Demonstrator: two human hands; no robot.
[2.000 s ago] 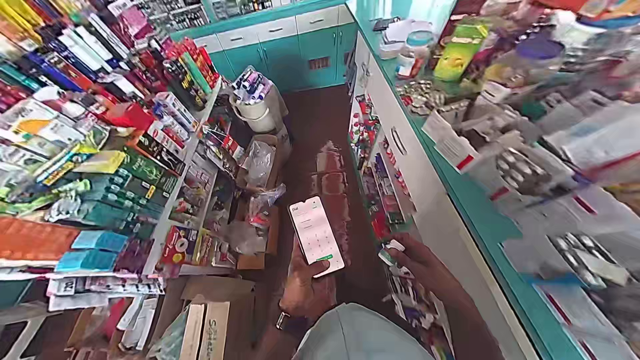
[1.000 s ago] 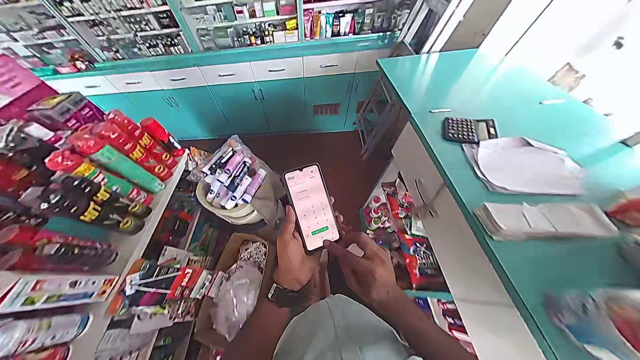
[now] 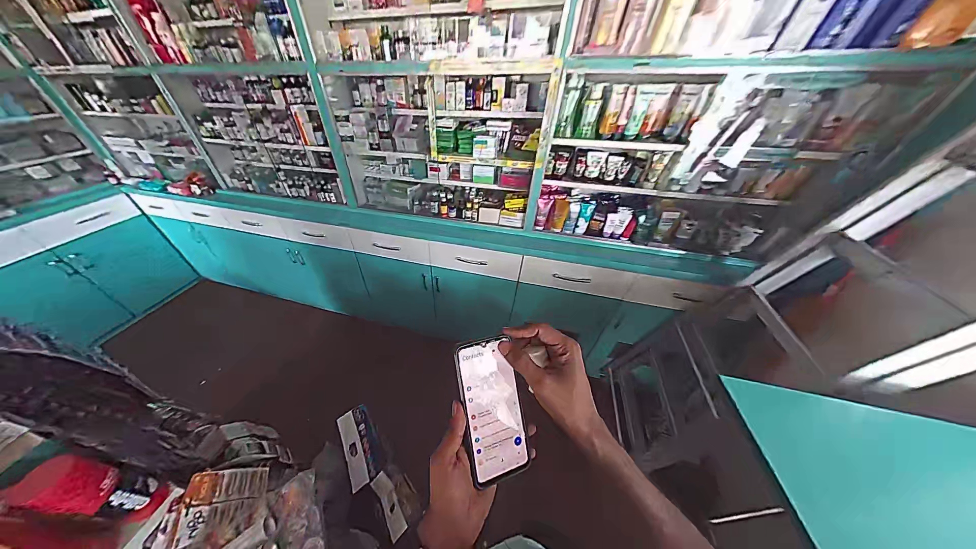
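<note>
A smartphone [image 3: 494, 415] with a lit screen stands nearly upright in my left hand [image 3: 456, 480], thumb along its left edge and fingertips showing at the right edge. My right hand [image 3: 555, 375] is at the top right corner of the phone, with its thumb or a finger over the screen there. Between the curled fingers of that hand sits a small whitish object [image 3: 537, 355], too blurred to name. The left wrist is mostly out of view.
Glass-fronted shelves of bottles, tubes and boxes rise above teal cabinets [image 3: 396, 293] with white drawers. Packaged goods [image 3: 221, 503] lie at the lower left. A teal counter [image 3: 869, 450] is at the lower right, beside a metal frame [image 3: 648, 396].
The view has swung up to the wall shelves. My right hand has moved from the phone's lower part to its top corner, and the phone screen shows a different page.
</note>
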